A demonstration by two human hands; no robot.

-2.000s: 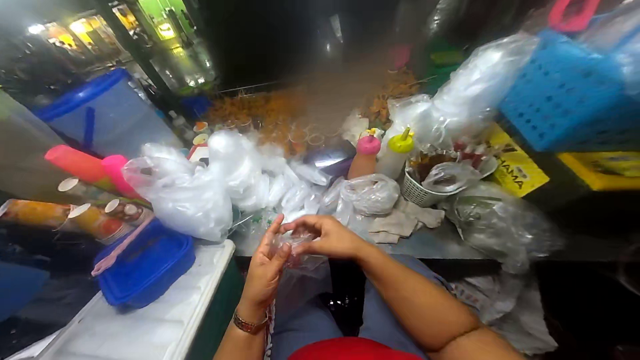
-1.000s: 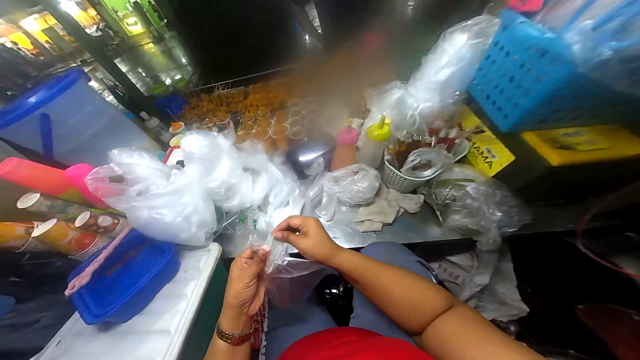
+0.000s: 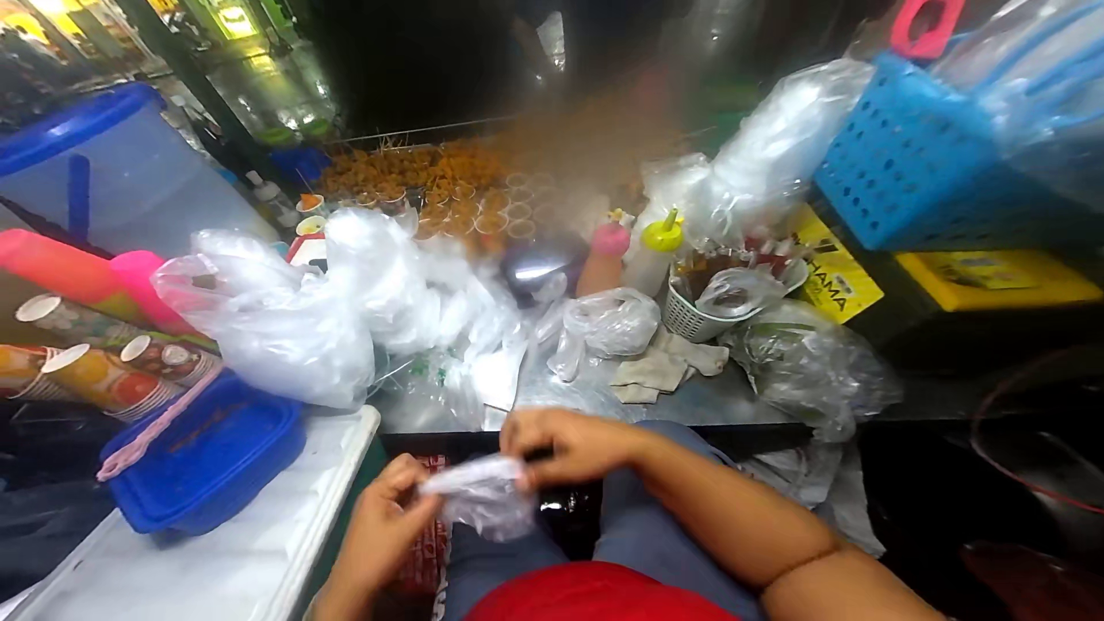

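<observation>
A small clear plastic bag (image 3: 487, 500) is stretched between my hands above my lap, in front of the metal counter edge. My left hand (image 3: 392, 513) pinches its left side between thumb and fingers. At its upper right, my right hand (image 3: 561, 448) grips the rim, palm down. Beyond my hands, large bundles of white plastic bags (image 3: 285, 336) lie on the counter. A knotted clear bag (image 3: 611, 321) rests right of them, beside a folded cloth (image 3: 664, 366).
A blue plastic tub (image 3: 207, 457) sits on a white cooler lid (image 3: 345, 448) at left, near stacked paper cups (image 3: 108, 375). Squeeze bottles (image 3: 655, 250) and a small basket (image 3: 690, 315) stand behind the cloth. A blue perforated basket (image 3: 914, 164) is at right. Fried food (image 3: 423, 172) lies at the back.
My hands, close together over the bag two seconds ago, are now apart and lower, with the bag spread between them.
</observation>
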